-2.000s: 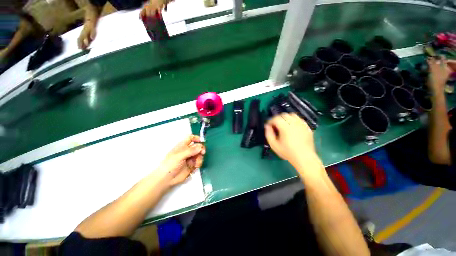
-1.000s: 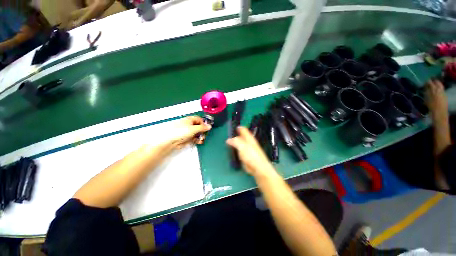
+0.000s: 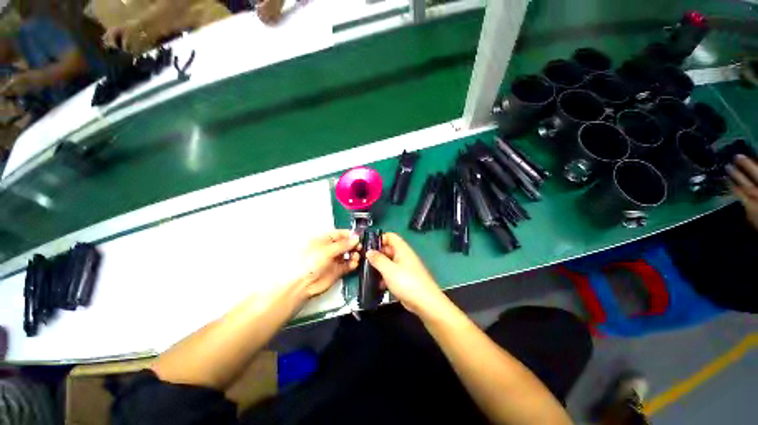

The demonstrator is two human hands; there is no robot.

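A dark barrel body with a bright pink end ring stands at the green surface's back edge, ring facing up. Its silvery neck points toward me. My right hand holds a black handle shell upright in the picture, just below the neck. My left hand is closed at the neck's lower end, against the shell's upper left side; the small part or leads between its fingers are too small to tell. Whether shell and neck touch is hidden by the fingers.
Loose black handle shells lie to the right, with one single shell apart. Black barrel housings stand beyond them, near another person's hand. Black parts lie on the white sheet at left. A white post rises behind.
My right hand went from the shell pile to the neck with one shell, now upright beside my left hand. My left hand stayed at the neck. The shell pile is more spread out.
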